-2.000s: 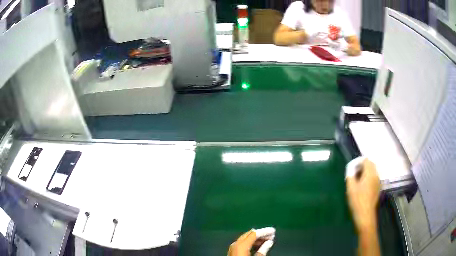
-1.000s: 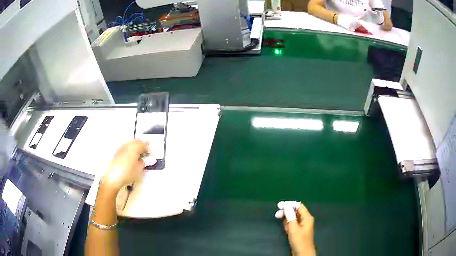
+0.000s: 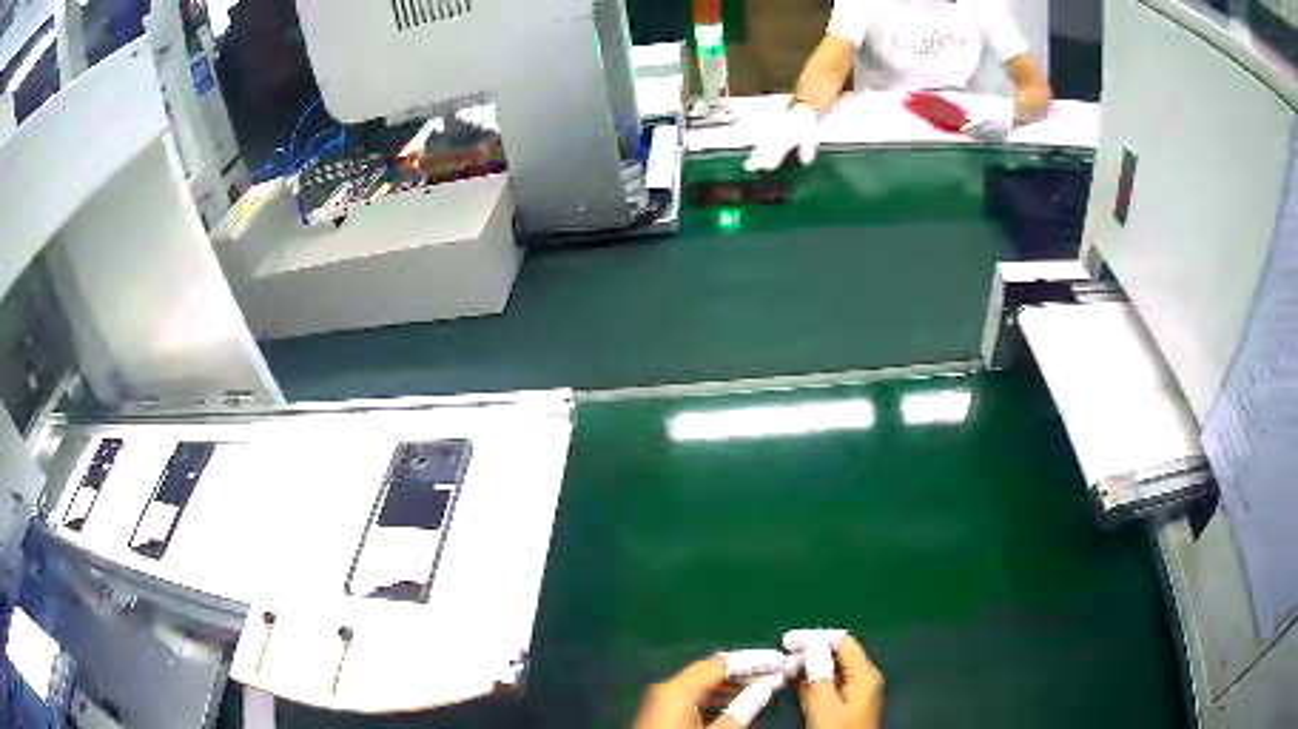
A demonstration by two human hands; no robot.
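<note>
Three phone housings lie in a row on the wide white belt (image 3: 306, 548) at the left. The nearest and largest housing (image 3: 409, 516) has its camera holes at the far end and a pale lower part. Another housing (image 3: 172, 499) and a smaller-looking one (image 3: 93, 484) lie further left. My left hand (image 3: 723, 689) and my right hand (image 3: 831, 681) are at the bottom edge, above the green mat. Their white-cotted fingertips meet, and no part shows in them. Whether something small sits between the fingertips cannot be told.
A short white belt (image 3: 1107, 392) enters the machine cabinet (image 3: 1189, 185) at the right. Two small pins stand near the left belt's rounded end. An open box of wires (image 3: 377, 264) and a grey casing (image 3: 470, 71) stand behind. A person in white gloves (image 3: 932, 57) sits beyond, by red pieces.
The housing under my left hand now lies released on the left belt. My left hand has moved right and down to meet my right hand. The other person's gloved hand has reached left.
</note>
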